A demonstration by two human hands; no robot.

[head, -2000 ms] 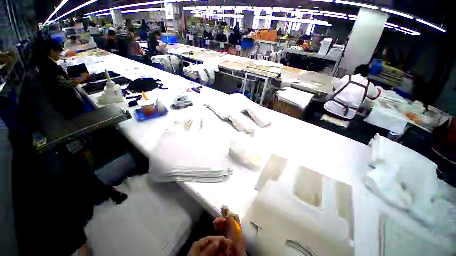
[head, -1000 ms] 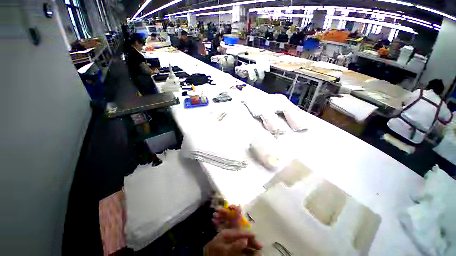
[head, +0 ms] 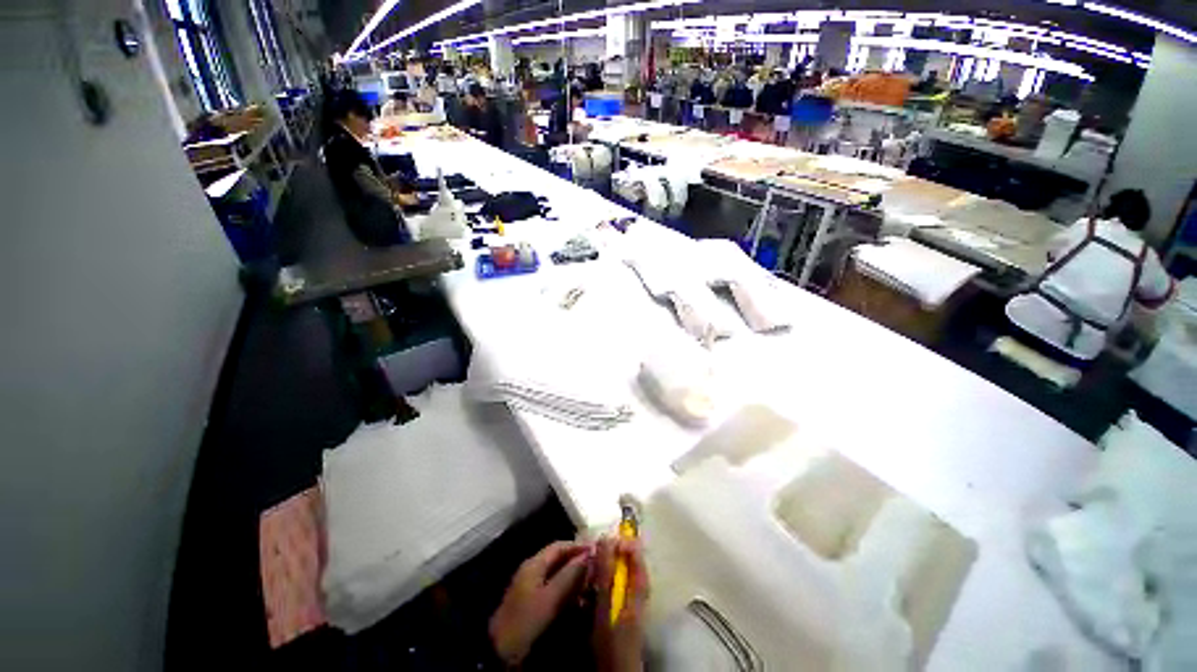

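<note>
My right hand (head: 622,607) holds the yellow-handled glue brush (head: 622,571) upright at the table's near edge; its metal band and tip point up. My left hand (head: 536,597) is just left of it, thumb and fingers close together near the brush; whether it holds anything cannot be told. Right of my hands lies a cream cut panel (head: 735,525) with strap arms. A grey-beige backing board (head: 827,505) shows through its U gap. A translucent glue container (head: 676,393) lies on its side beyond the panel.
A layered stack of panels (head: 558,394) is left of the container. A larger white pile (head: 420,505) sits lower left. Crumpled white material (head: 1116,538) is at right. A blue tray (head: 507,264) is farther off. People are at left and right.
The view has swung left over the two seconds, then held nearly steady. Since the last earlier frame, the brush has turned more upright and my left hand has shifted to its left, fingers near it.
</note>
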